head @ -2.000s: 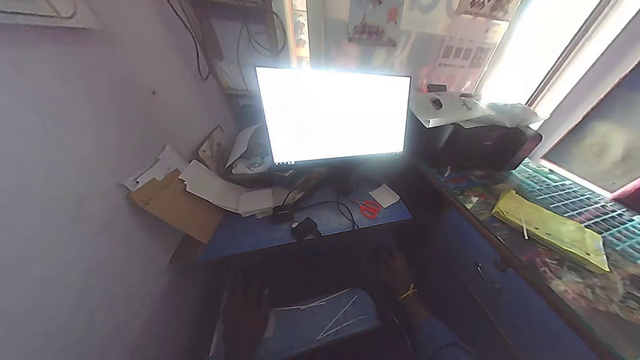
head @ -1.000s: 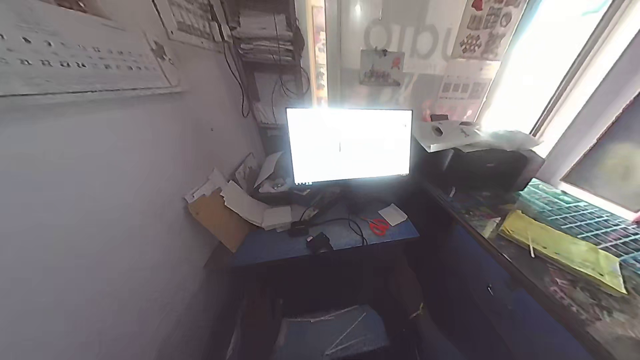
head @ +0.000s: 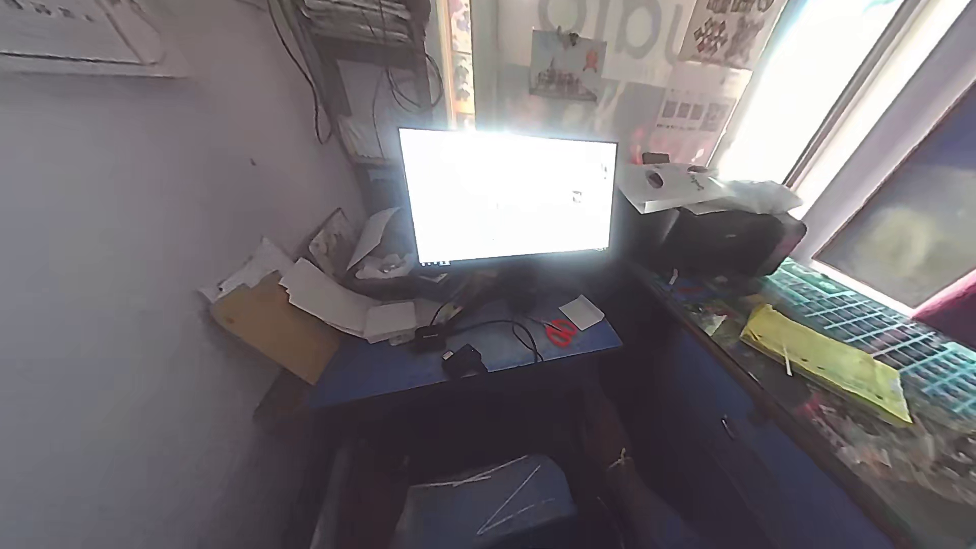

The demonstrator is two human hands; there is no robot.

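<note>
My right hand [head: 598,419], with a yellow band at the wrist, reaches into the dark space below the front edge of the blue desk [head: 534,364]; its fingers are lost in shadow, so what it holds or touches cannot be told. At the lower left, my left hand [head: 377,476] is only a dim shape in shadow, beside a blue surface with white lines [head: 488,499]. On the desk stands a bright lit monitor [head: 509,198]. In front of it lie red-handled scissors [head: 560,333], a white paper square [head: 582,313], black cables and a black adapter [head: 463,361].
Papers [head: 328,297] and a brown cardboard piece [head: 278,324] lean at the desk's left by the wall. To the right, a counter holds a yellow packet [head: 827,358], a teal grid rack [head: 869,320] and a black machine [head: 720,240] topped with white sheets. Shelves hang behind the monitor.
Two seconds ago my left hand showed more plainly, with fingers apart, left of the blue surface; now it is mostly lost in shadow. The view has shifted.
</note>
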